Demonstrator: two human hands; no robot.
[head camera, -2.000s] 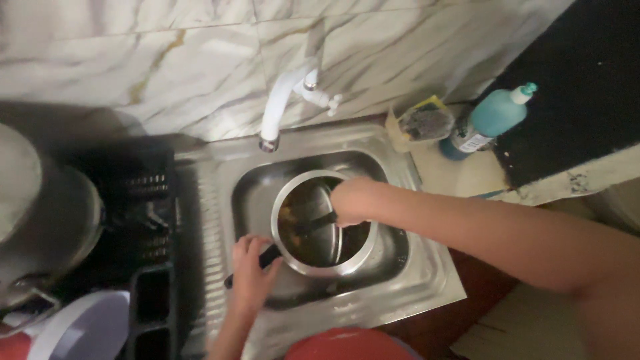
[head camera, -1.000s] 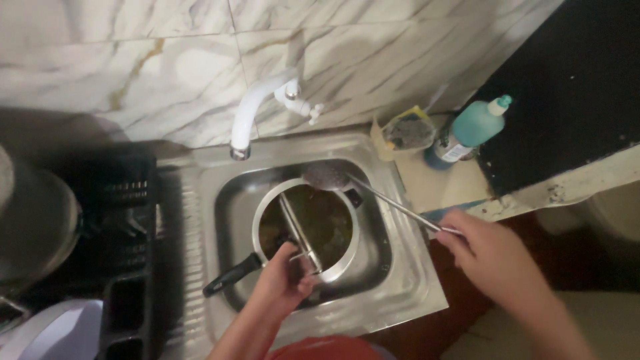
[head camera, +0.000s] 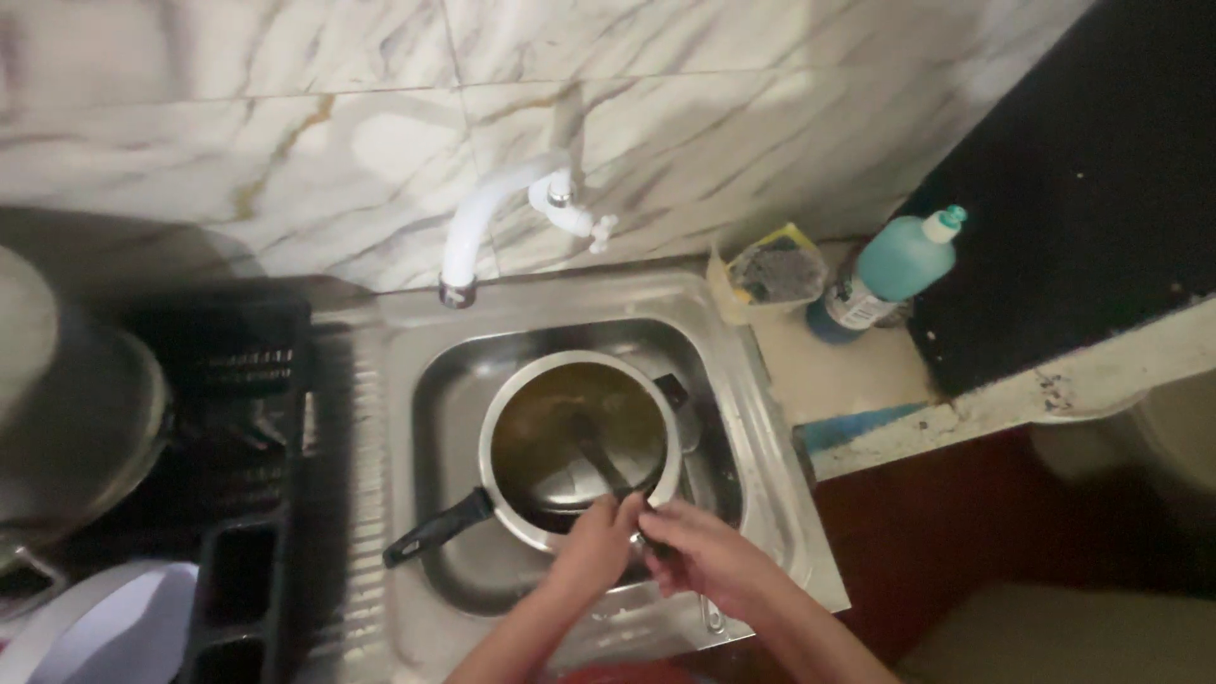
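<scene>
A metal pot (head camera: 487, 446) with black handles sits in the steel sink, holding murky liquid. My left hand (head camera: 608, 537) and my right hand (head camera: 698, 551) meet at the pot's near right rim, both closed around a dark-handled utensil (head camera: 600, 456) that slants into the liquid. Its far end is under the surface, so its kind cannot be told. A metal utensil (head camera: 712, 616) with a looped handle end lies over the sink's near edge, right of the pot, partly hidden by my right hand.
Above the sink hangs a white faucet (head camera: 465, 233). A scouring pad in a plastic container (head camera: 730, 302) and a blue-green dish soap bottle (head camera: 902, 258) stand at the right. A black dish rack (head camera: 299, 475) with a large pot (head camera: 76, 427) is at the left.
My right hand has moved left to the pot and no longer holds the long-handled utensil it held a second ago. My hands now meet on a dark-handled utensil.
</scene>
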